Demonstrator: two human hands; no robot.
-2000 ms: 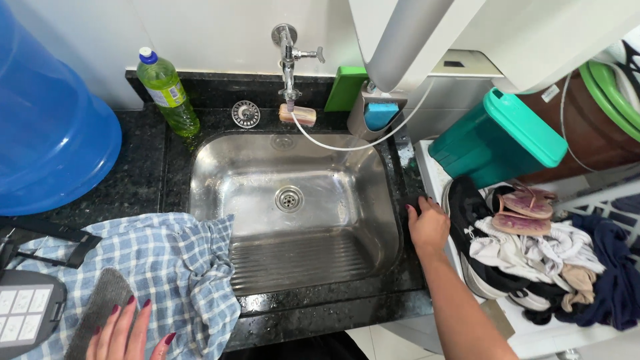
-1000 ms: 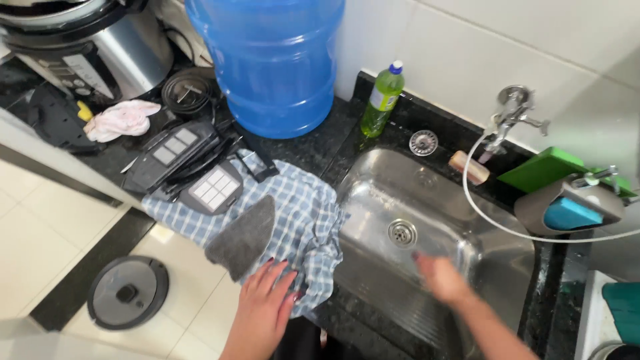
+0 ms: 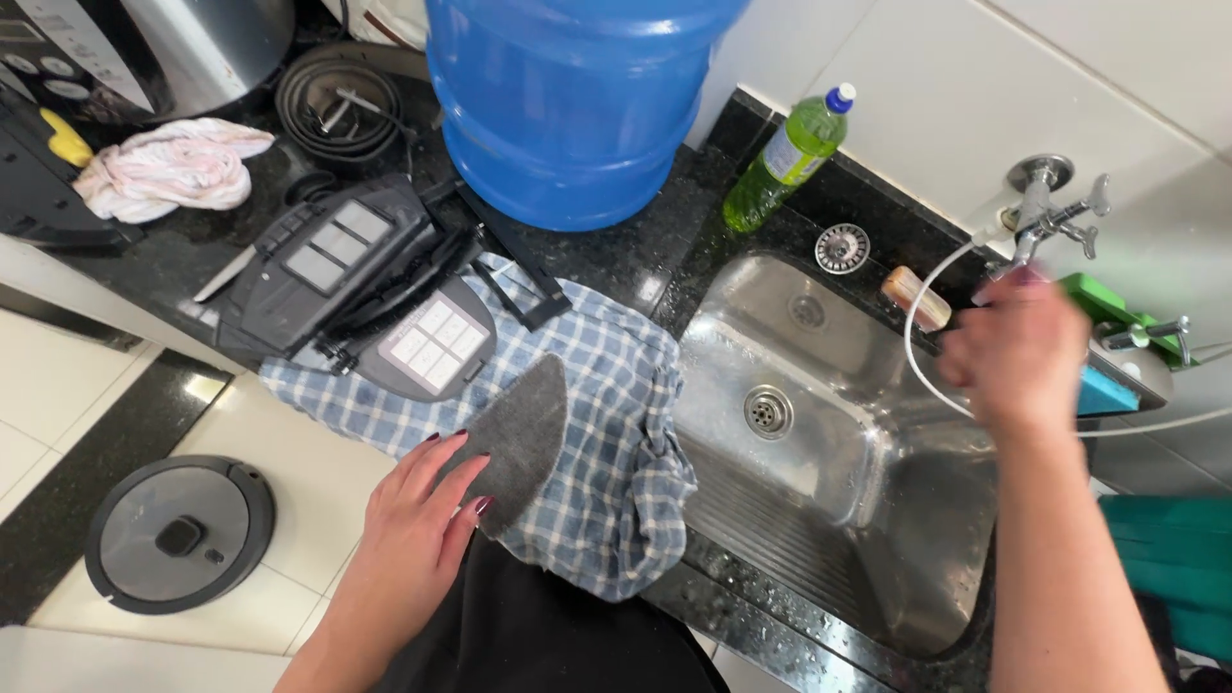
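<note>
My left hand [image 3: 428, 525] rests with spread fingertips on the edge of a grey fabric mop pad [image 3: 525, 443], which lies on a blue checked cloth [image 3: 616, 385]. Blurred, my right hand [image 3: 1020, 346] is just below the spout of the wall tap [image 3: 1039, 197], over the right side of the steel sink [image 3: 818, 472]; its fingers look curled, but whether they touch the tap or hold anything is unclear. Dark vacuum parts, among them a dust bin with a filter window [image 3: 327, 260] and a grey panel [image 3: 433, 346], lie partly on the cloth.
A blue water jug [image 3: 577, 106] and a green detergent bottle [image 3: 784, 164] stand behind. Near the tap are a strainer [image 3: 842, 248], a brush or soap bar [image 3: 914, 298], a white hose [image 3: 910, 337] and a blue sponge [image 3: 1107, 393]. A robot vacuum [image 3: 180, 534] sits on the floor.
My right hand has gone from the counter right of the sink, across the basin, up to the tap. My left hand stays by the grey pad. The view has swung left.
</note>
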